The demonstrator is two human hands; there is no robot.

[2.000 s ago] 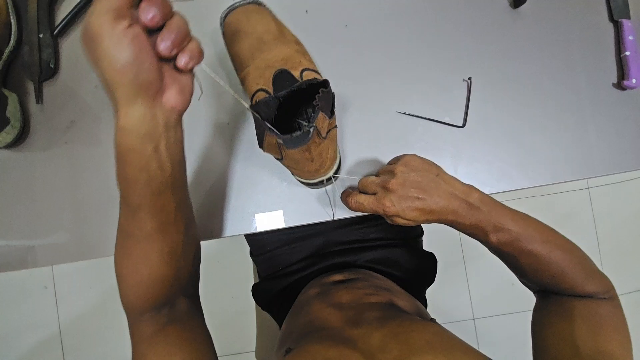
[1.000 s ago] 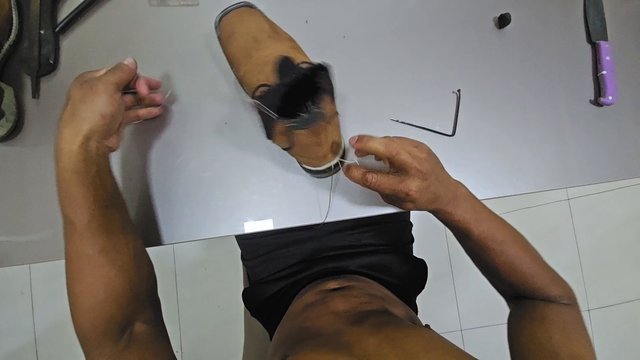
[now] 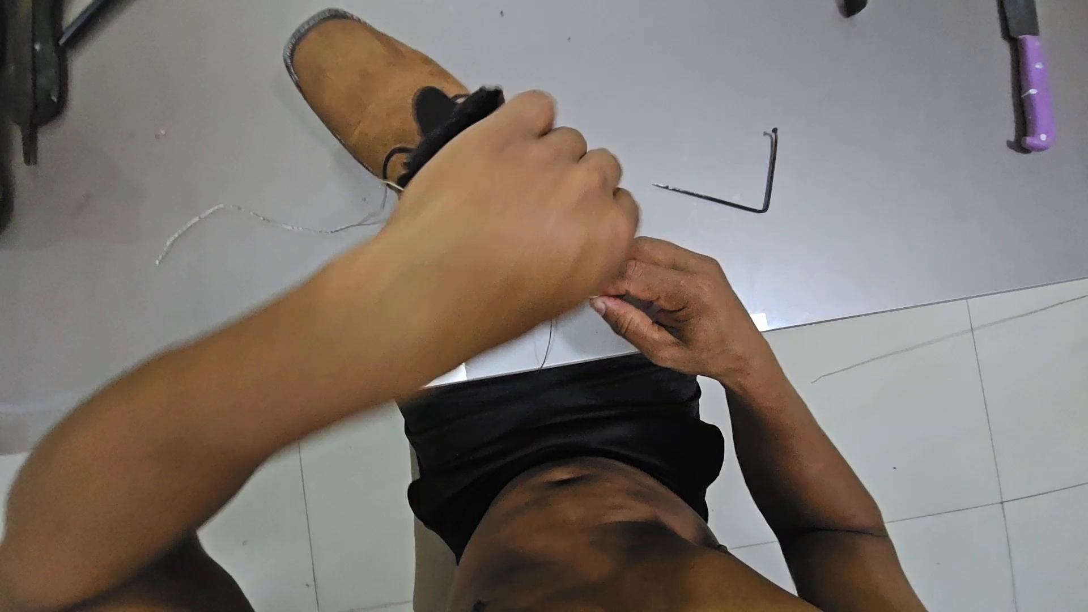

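A tan shoe [image 3: 365, 85] with a black collar and laces lies on the grey tabletop, its toe toward the far edge. My left hand [image 3: 527, 195] covers the heel end, fingers curled; what its fingertips touch is hidden. Beside it, at the near right, my right hand [image 3: 659, 302] pinches a bit of pale thread between thumb and forefinger, close under the left hand. A loose pale thread [image 3: 280, 224] runs from the shoe's side out to the left over the table. Another thin dark thread [image 3: 548, 344] hangs at the table's near edge.
A bent metal hook tool [image 3: 765, 183] lies right of the shoe. Farther right is a knife with a purple handle [image 3: 1035, 93]. A small dark object [image 3: 852, 7] sits at the far edge of view. Dark metal tools [image 3: 38, 68] lie at the far left.
My left hand has moved from the left side across to the right, over the shoe's heel. A thread now lies loose on the table at left. The right hand stays near the heel.
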